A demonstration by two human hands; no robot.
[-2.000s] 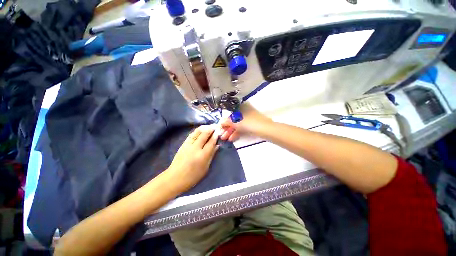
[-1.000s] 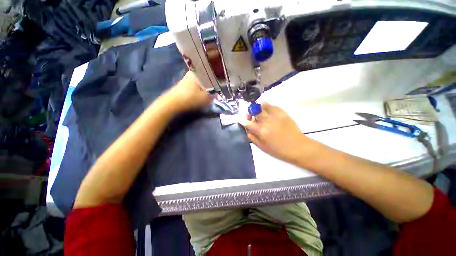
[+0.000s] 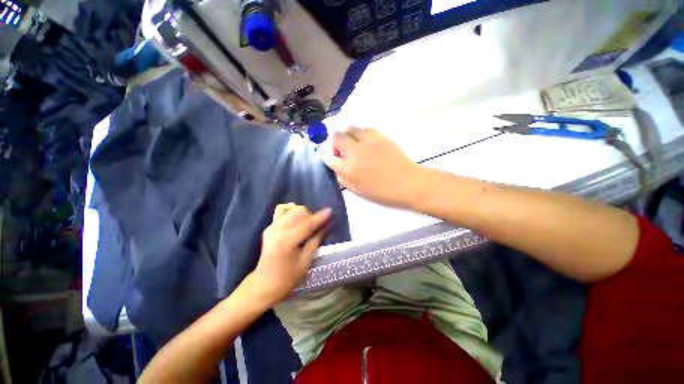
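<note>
The dark navy-grey cut panel (image 3: 202,172) lies on the white table left of and under the sewing machine head (image 3: 217,45), and drapes over the front edge. My right hand (image 3: 371,165) is beside the small blue knob (image 3: 318,132) by the needle area, fingertips pinched at the panel's edge. A small pale bit shows at those fingertips; what it is cannot be told. My left hand (image 3: 289,244) rests on the panel near the table's front edge, thumb and fingers apart, palm down. The presser foot and needle are hidden behind the head.
Blue-handled thread snips (image 3: 559,127) lie at right, with a beige packet (image 3: 586,94) behind them. A ruler strip (image 3: 397,253) runs along the table's front edge. A pale fabric strip (image 3: 646,146) hangs at far right. Heaps of dark clothing (image 3: 60,67) are at left.
My left hand has moved from beside the machine head down to the panel's front part. My right hand stays near the needle area. The white piece under the foot no longer shows clearly. The view has shifted.
</note>
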